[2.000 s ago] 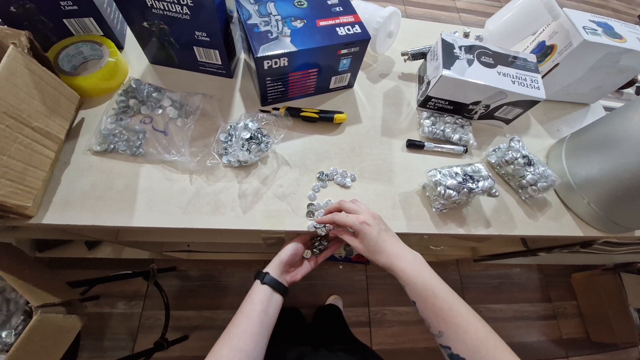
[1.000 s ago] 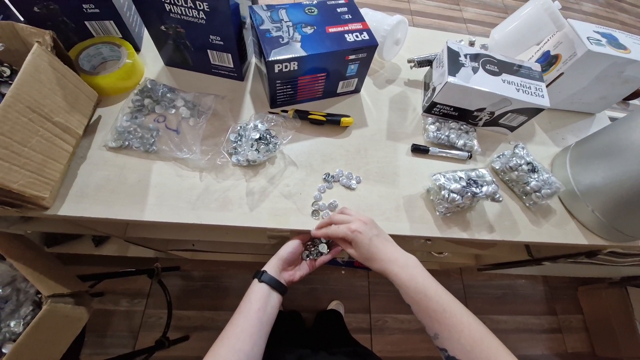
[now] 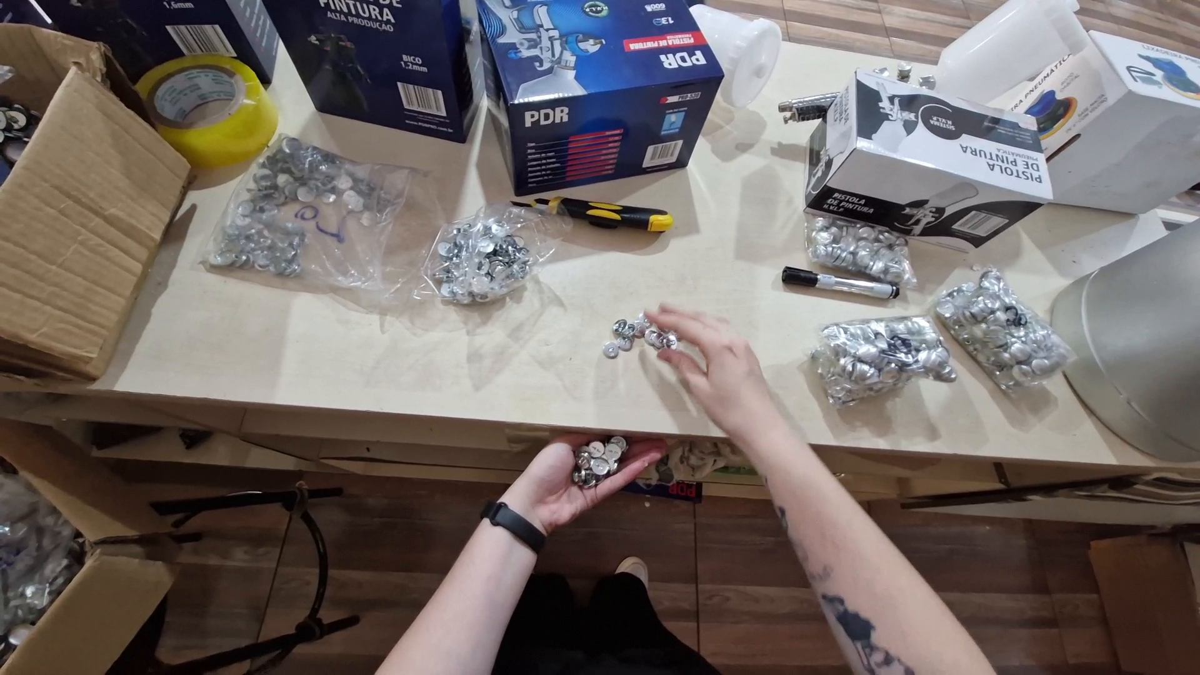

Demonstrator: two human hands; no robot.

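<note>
My left hand (image 3: 572, 483) is palm up below the table's front edge, cupping a heap of round silvery metal buttons (image 3: 600, 460). Above the tabletop, my right hand (image 3: 705, 367) reaches with bent fingers to a small group of similar buttons (image 3: 626, 332); its fingertips touch or nearly touch them, and whether one is pinched cannot be told. Clear plastic bags of such buttons lie about: a flat one with pen marks (image 3: 300, 211), a smaller one (image 3: 483, 255), and filled packets (image 3: 881, 356), (image 3: 1003, 328) and another packet (image 3: 858, 249) at the right.
A yellow-black utility knife (image 3: 609, 215) and a black-capped marker (image 3: 840, 282) lie on the table. Blue spray gun boxes (image 3: 609, 131), a white box (image 3: 928, 159) and yellow tape (image 3: 208, 110) stand behind. An open cardboard box (image 3: 84, 216) is at left, a grey metal cylinder (image 3: 1139, 347) at right.
My right hand has moved from my left hand up to the buttons on the table. The curved line of loose buttons has become a smaller cluster. My left hand still holds its heap.
</note>
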